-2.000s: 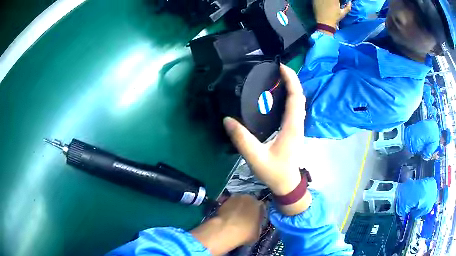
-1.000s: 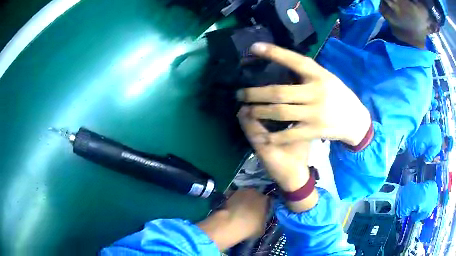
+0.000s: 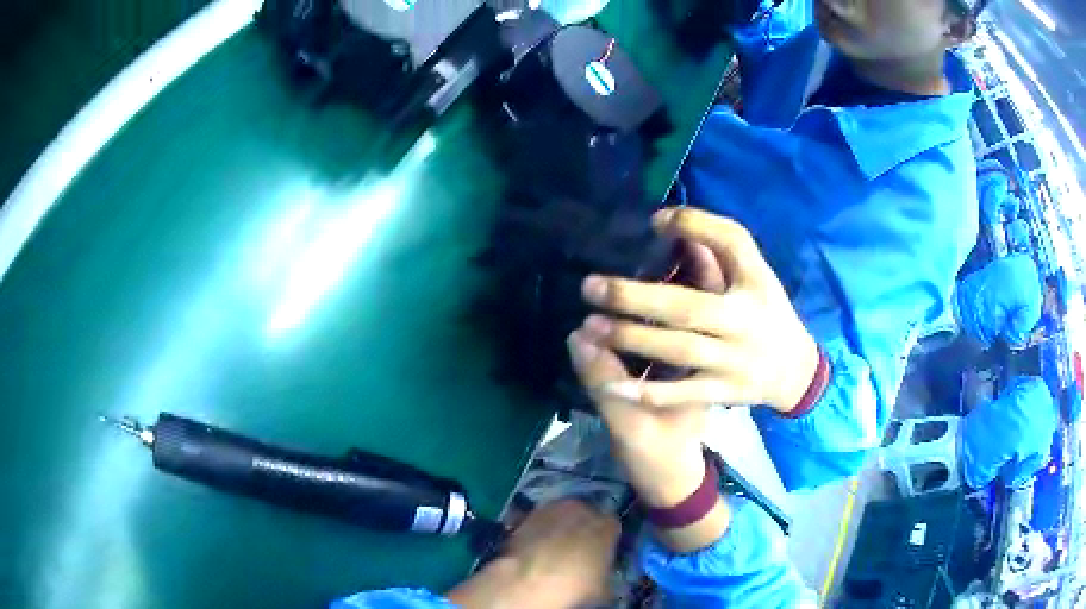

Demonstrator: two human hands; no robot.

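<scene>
A dark blower (image 3: 619,244), largely hidden by hands, sits against a black fan housing (image 3: 530,292) at the bench edge. My right hand (image 3: 649,440) reaches up from below, with its thumb and fingers around the blower. Another person's hand (image 3: 744,333) lies over my right hand and the same blower. My left hand (image 3: 554,553) is low at the bench edge, above dark parts with thin wires; its fingertips are hidden. A black electric screwdriver (image 3: 298,476) lies on the green bench, bit to the left, cord end near my left hand.
More black housings and a labelled blower (image 3: 605,77) stand at the top of the view. A person in a blue smock (image 3: 810,226) is close on the right. Beyond are white stools (image 3: 923,440), seated workers, a yellow floor line and a dark green crate (image 3: 893,535).
The other person's hand has come in over my right hand and the blower, covering the blower's label. The view has shifted, showing more parts at the top. My left hand stays low.
</scene>
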